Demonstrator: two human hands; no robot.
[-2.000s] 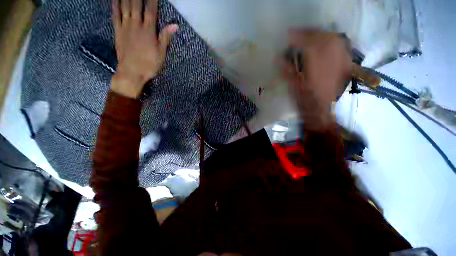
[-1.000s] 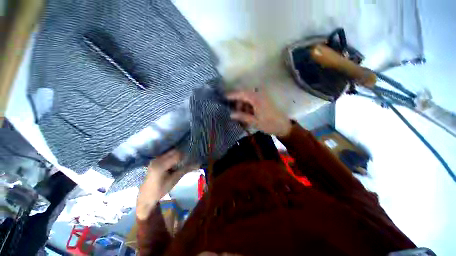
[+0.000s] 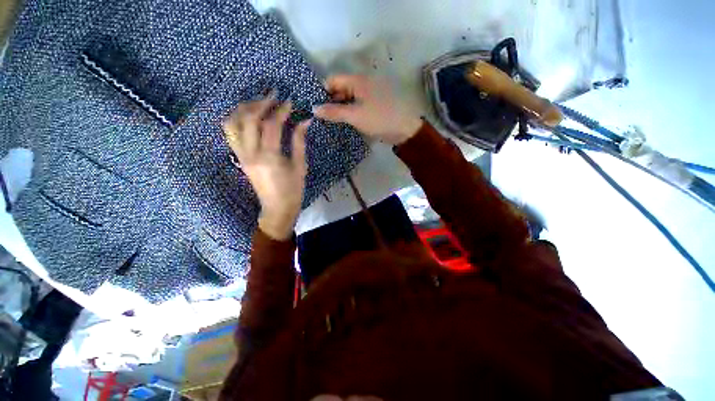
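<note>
The black-and-white speckled garment (image 3: pixel 117 168) lies spread on the pale pressing table (image 3: pixel 376 43), right side up, with a long dark slit edged in white at its upper left. My left hand (image 3: pixel 270 160) is over the garment near its right part, fingers apart and slightly bent, holding nothing that shows. My right hand (image 3: pixel 368 108) is at the garment's right edge, with dark cloth between its thumb and curled fingers. The steam iron (image 3: pixel 470 98) stands on the table to the right of my right hand, untouched, with its tan handle pointing right.
Blue-green hoses and a cable (image 3: pixel 643 207) run from the iron to the right edge, partly wrapped in pale cloth. Below the table are a red plastic item (image 3: pixel 445 249), a cardboard box (image 3: pixel 212 356) and white scraps (image 3: pixel 117 337). A second red item stands at lower left.
The garment's lower right part, lifted and folded a second ago, now lies flat. My left hand has moved up onto it. My right hand, on the iron two seconds ago, is now at the garment's edge.
</note>
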